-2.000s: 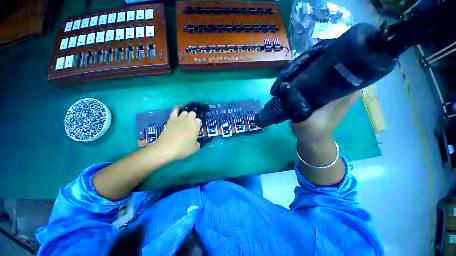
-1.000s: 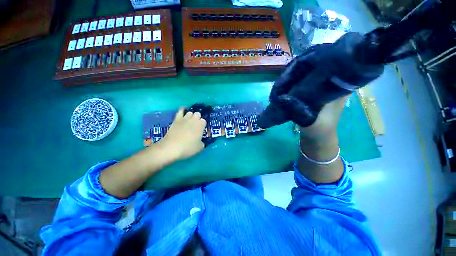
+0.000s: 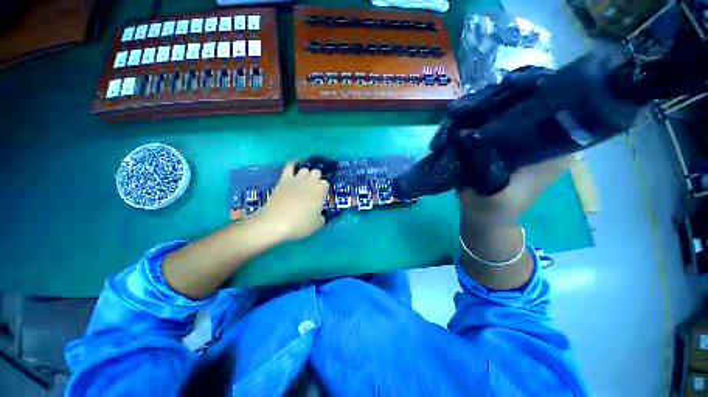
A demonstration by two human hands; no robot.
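The dark-grey assembly jig [image 3: 256,177] lies near the bench's front edge, with a row of small blocks bearing black leaded parts [image 3: 364,195] along its near side. My left hand [image 3: 301,200], with black coverings at the fingertips, rests on the jig's middle and hides part of the row. Its fingers are bent down; whether they grip the jig is hidden. My right hand [image 3: 508,186] is wrapped around a thick black electric screwdriver [image 3: 536,124], slightly blurred. Its tip is at the right end of the row. The screwdriver hides most of my right fingers.
A round dish of tiny silver screws [image 3: 153,176] stands left of the jig. A brown tray with white blocks [image 3: 186,105] is at the back left, and another with black parts [image 3: 376,96] behind the jig. A clear plastic bag [image 3: 504,39] lies back right, tan cardboard [image 3: 584,182] at the right edge.
The view has shifted, so the bench items appear further right. My left hand stays on the jig. The screwdriver tip remains at the row's right end, with its body tilted slightly flatter than one second ago.
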